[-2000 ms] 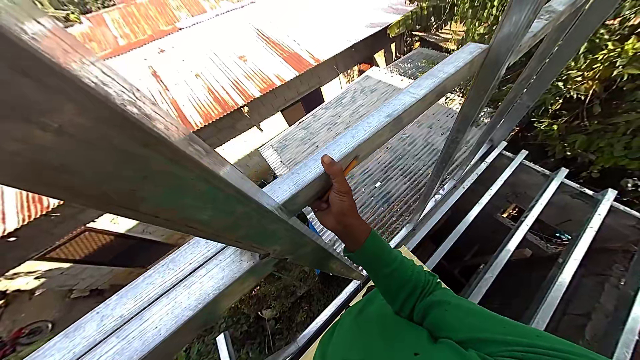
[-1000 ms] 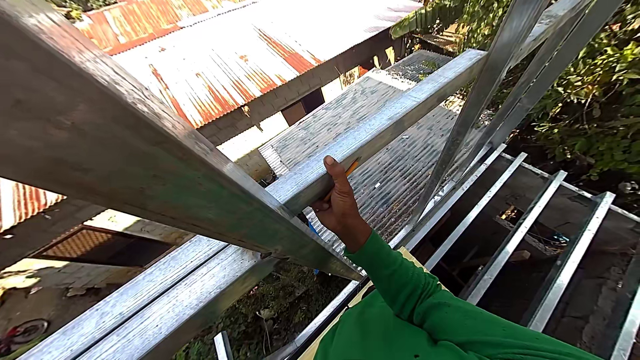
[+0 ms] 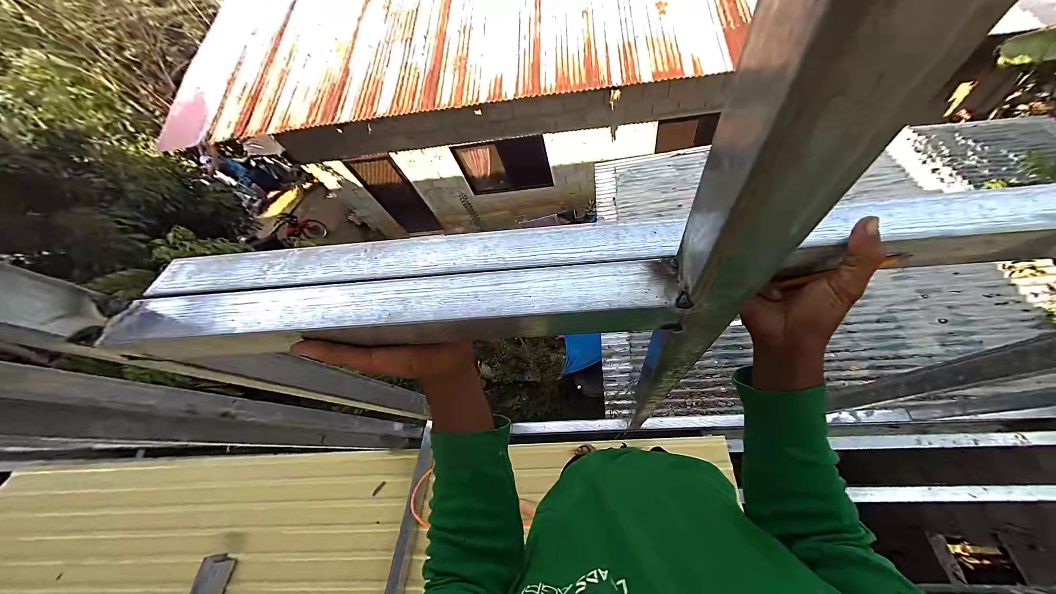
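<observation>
Two galvanized steel channels lie side by side: a near steel channel (image 3: 396,305) and a far steel channel (image 3: 429,252) that runs on to the right behind an upright steel post (image 3: 767,157). My left hand (image 3: 396,360) is under the near channel, its palm and fingers against the underside, left of the post. Right of the post, my right hand (image 3: 813,301) grips the far channel from below, thumb up on its side. A pencil (image 3: 804,279) is held in that same hand. The near channel meets the post at a dark weld mark.
Yellow ribbed panels (image 3: 206,511) lie below at the left, with a short metal piece (image 3: 214,572) on them. More steel framing (image 3: 949,493) spans the lower right over a drop. A corrugated roof (image 3: 676,363) and a rusty roof (image 3: 462,58) stand beyond.
The view has swung far to the left, and my left hand now shows under the near channel. My right hand stays on the far channel beside the post, with the pencil.
</observation>
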